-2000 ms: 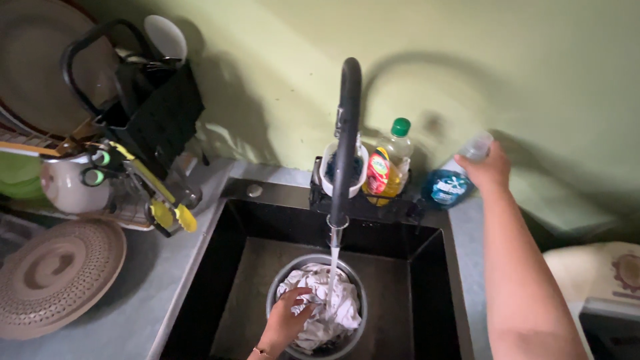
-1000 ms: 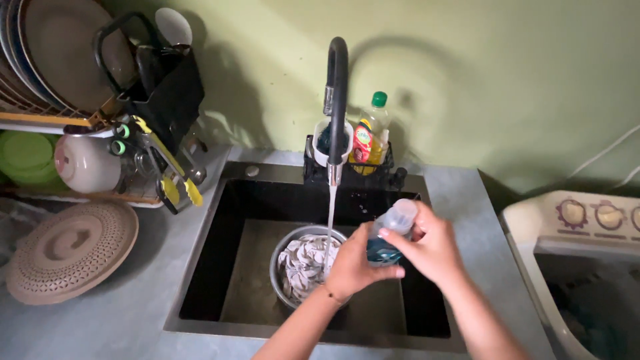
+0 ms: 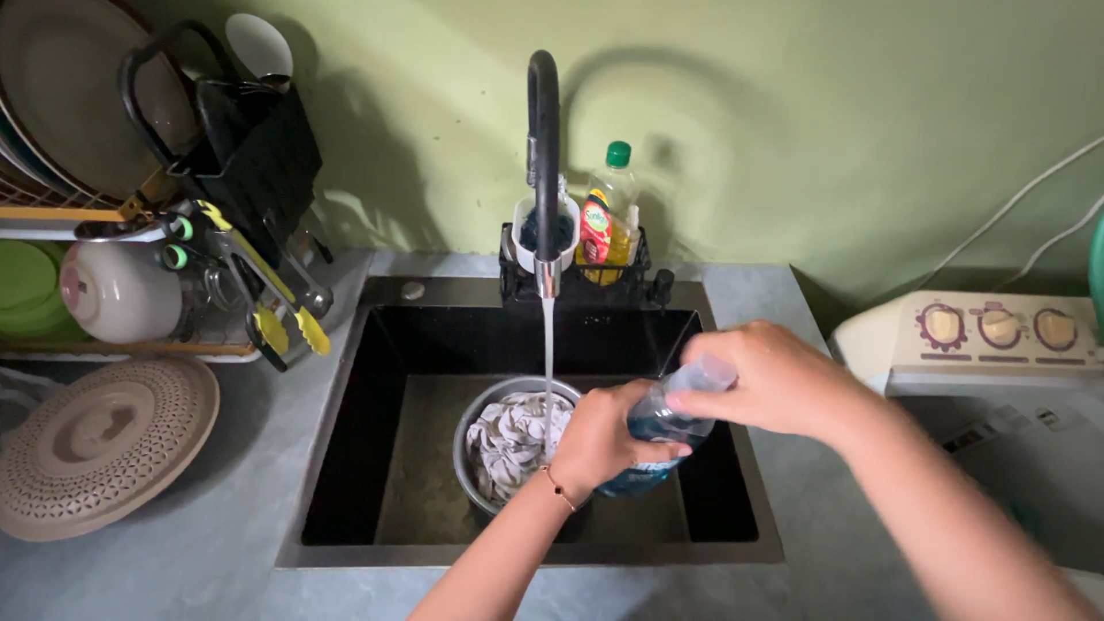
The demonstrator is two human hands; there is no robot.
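My left hand (image 3: 604,435) grips the body of a clear plastic bottle of blue liquid (image 3: 649,470), tilted over the right part of the black sink (image 3: 535,552). At the bottle's upper end, my right hand (image 3: 746,379) holds the translucent cap (image 3: 707,373); whether the cap is loose cannot be told. Water runs from the black flexible faucet (image 3: 545,155) into a round metal bowl (image 3: 466,466) in the sink. Crumpled pale patterned cloth (image 3: 509,440) lies in this bowl, partly hidden by my left hand and wrist.
Behind the sink, a black caddy (image 3: 621,285) holds a dish soap bottle (image 3: 608,228) and a white cup (image 3: 520,237). A dish rack (image 3: 207,349) with plates and utensils stands left, above a beige woven-pattern lid (image 3: 103,448). A washing machine (image 3: 975,336) is at right.
My right hand has brought the blue bottle from the counter right of the faucet to above the sink. My left hand has left the cloth and taken hold of the bottle.
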